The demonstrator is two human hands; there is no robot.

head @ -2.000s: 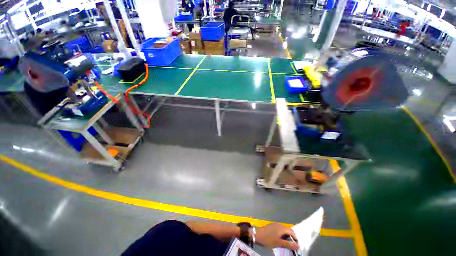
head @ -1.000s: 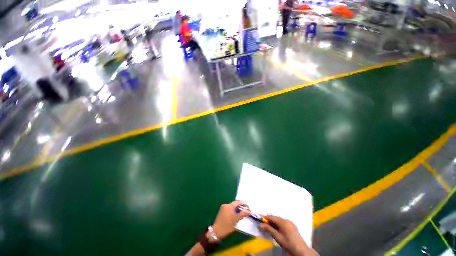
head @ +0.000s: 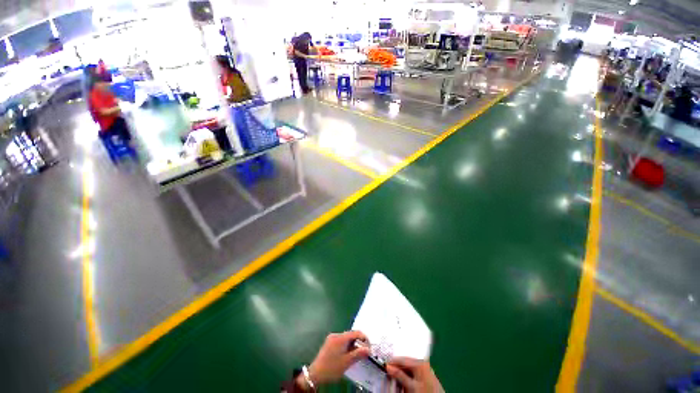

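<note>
A white paper sheet point(head: 393, 316) with faint print is held low in front of me, tilted over the green floor. My left hand point(head: 335, 358), with a band at the wrist, is closed on the sheet's left edge and on one end of a slim dark pen point(head: 371, 355). My right hand point(head: 415, 375) grips the pen's other end over the lower part of the sheet. The fingers hide parts of the pen and of the sheet's lower edge.
A green aisle point(head: 460, 230) with yellow border lines runs ahead. A bench with a blue basket point(head: 255, 128) stands at the left, with a person in red point(head: 105, 107) seated beyond it. Another person point(head: 302, 61) stands at a farther table. A red object point(head: 648, 173) is at the right.
The view has swung right along the aisle, with the bench now nearer at the left. Both hands still hold the sheet and pen, which now sit slightly lower.
</note>
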